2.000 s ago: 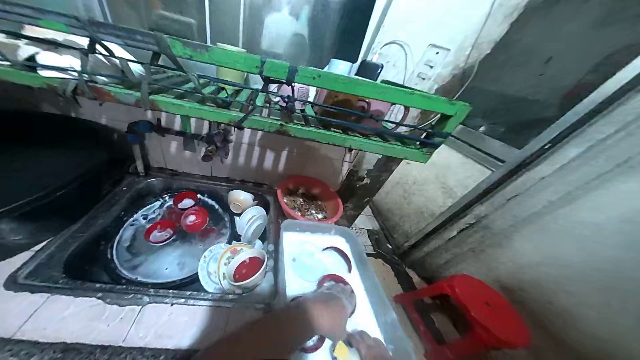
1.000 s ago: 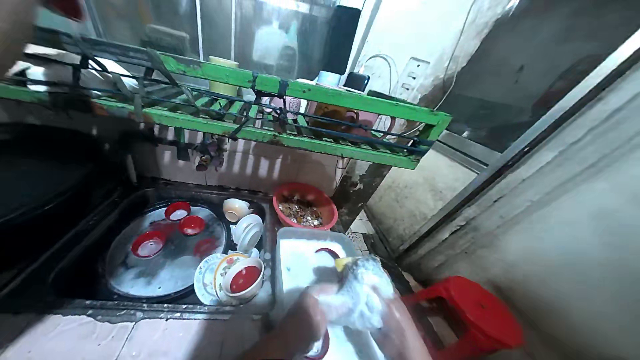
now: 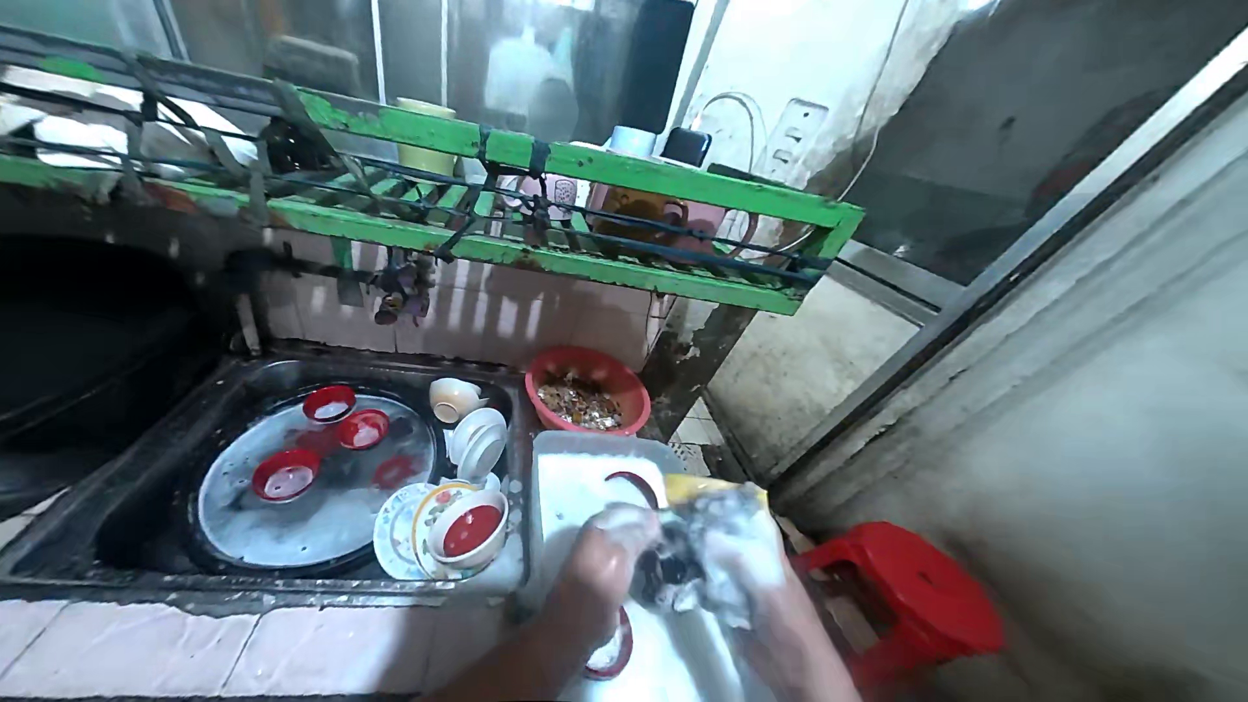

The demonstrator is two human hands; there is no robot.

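Over the plastic tub (image 3: 548, 546) of white suds, my left hand (image 3: 600, 561) grips a dark, foam-covered item (image 3: 668, 565); its kind cannot be told. Foam covers my right hand (image 3: 746, 575), which holds a yellow sponge (image 3: 702, 487) with grey scrubbing material against that item. Red-rimmed dishes (image 3: 609, 648) lie partly sunk in the suds below and behind my hands. In the sink at the left, several small red bowls (image 3: 286, 475) rest on a large round metal tray or lid (image 3: 234, 522). White bowls (image 3: 478, 444) and plates (image 3: 395, 531) are stacked at the sink's right side.
A red plastic basin (image 3: 639, 395) with food scraps stands behind the tub. A red plastic stool (image 3: 916, 595) is at the right. The green rack (image 3: 682, 185) with cups spans the wall above the sink (image 3: 107, 517). A dark, large round vessel (image 3: 88, 341) is at far left.
Both hands were low in the tub two seconds ago and have come up above the suds. The yellow sponge, low in the tub earlier, is now raised with my right hand.
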